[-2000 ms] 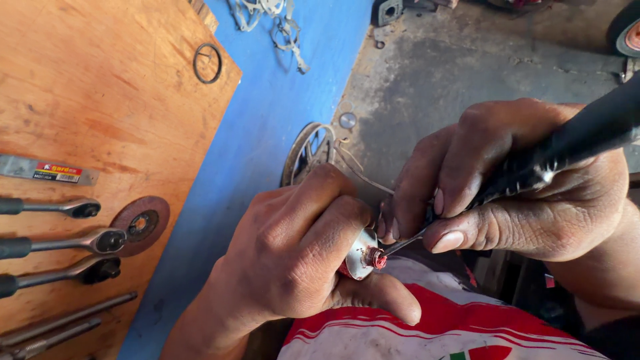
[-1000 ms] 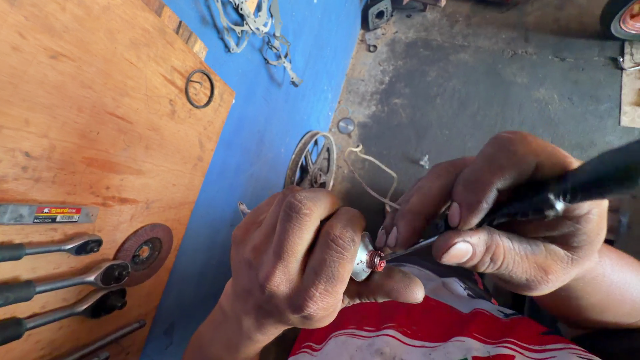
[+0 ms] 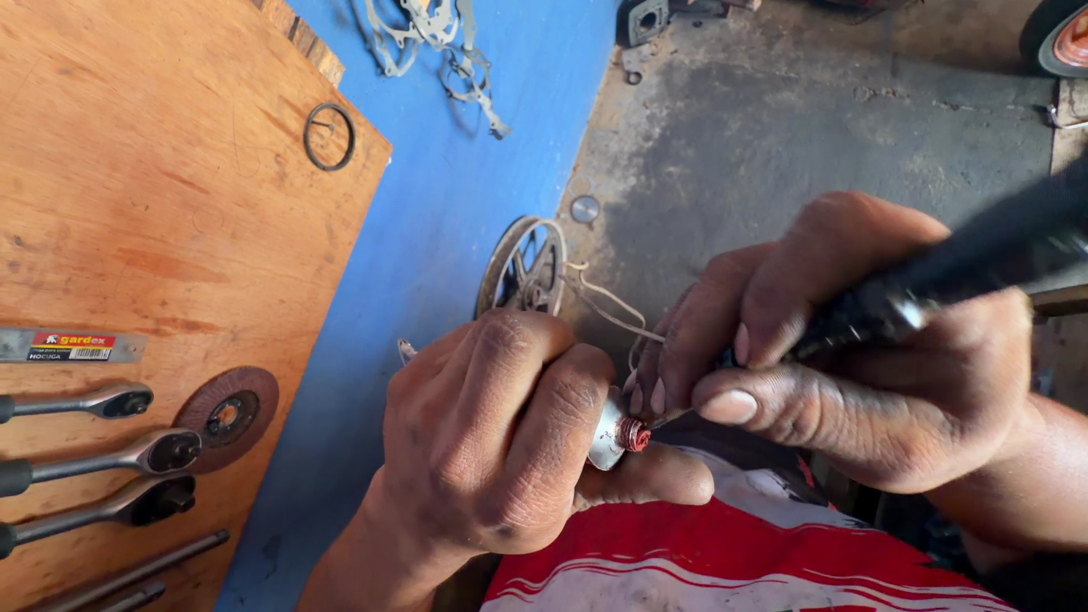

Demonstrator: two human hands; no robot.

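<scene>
My left hand (image 3: 510,433) is closed around a metal squeeze tube (image 3: 605,432), whose threaded neck, smeared with red paste, sticks out between thumb and fingers. Most of the tube is hidden in the fist. To the right, my right hand (image 3: 841,357) grips a black-handled tool (image 3: 960,263) between thumb and fingers. The tool's thin metal tip (image 3: 670,420) reaches to the red-coated neck; whether it touches cannot be told. The handle is blurred at its far end, and the tool's exact kind is unclear.
A wooden board at left holds several ratchet wrenches (image 3: 110,401), a flap disc (image 3: 228,418) and a rubber ring (image 3: 330,136). Gaskets (image 3: 472,76) lie on the blue surface. Beyond my left hand are a spoked wheel (image 3: 535,263) and a pale cord (image 3: 616,302).
Both hands stay at the tube's neck throughout, the left around the tube and the right on the tool. The view has shifted slightly.
</scene>
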